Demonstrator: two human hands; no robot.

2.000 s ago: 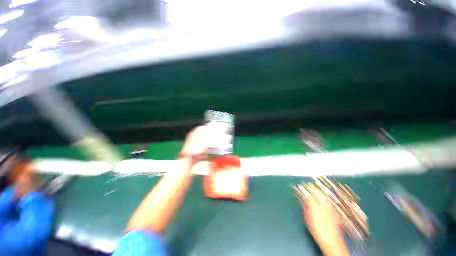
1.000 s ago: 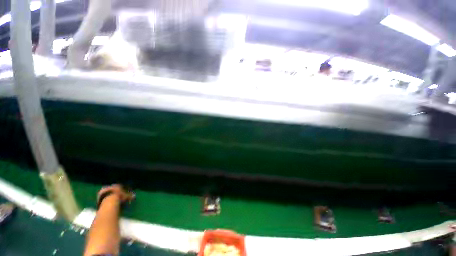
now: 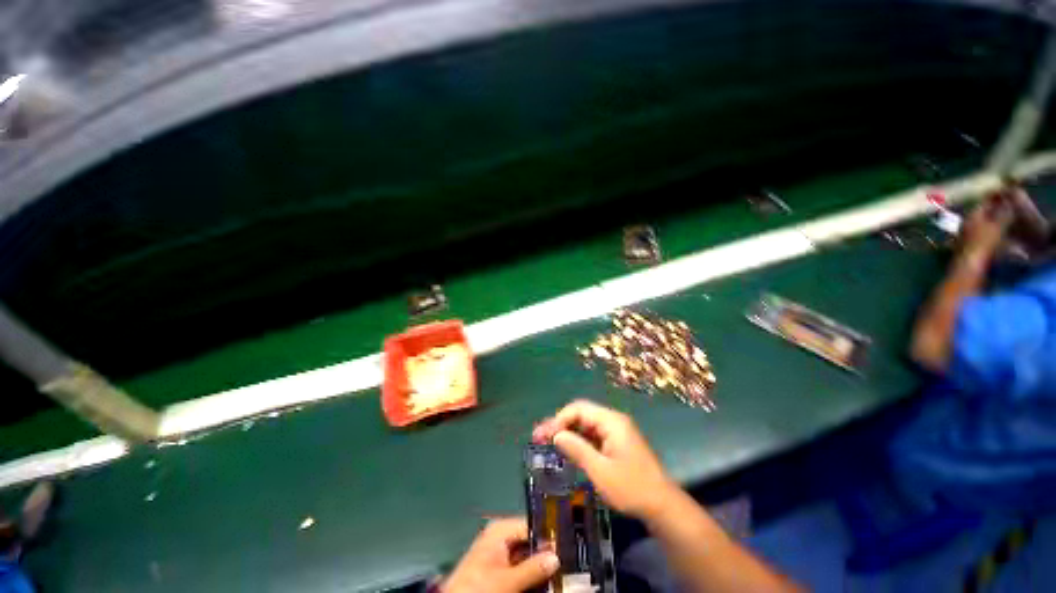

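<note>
My left hand (image 3: 505,563) holds an open phone (image 3: 567,521) by its left side at the near bench edge, thumb over its lower part. An orange strip runs down its middle. My right hand (image 3: 611,454) is at the phone's top end with thumb and fingertips pinched together; whether a small part is between them is too small to tell. A loose pile of small copper, white and dark modules (image 3: 654,357) lies on the bench beyond my right hand.
An orange-red bin (image 3: 394,381) holds small cream pieces. A phone in a clear holder (image 3: 811,332) lies right of the pile. Spaced phones (image 3: 640,243) lie on the green belt (image 3: 533,284) beyond the white edge (image 3: 695,272). A person in a blue smock (image 3: 1013,348) sits at right.
The view has swung down to the bench. My left hand has come back from the belt and now holds a phone. My right hand, out of view one second ago, is at the phone's top.
</note>
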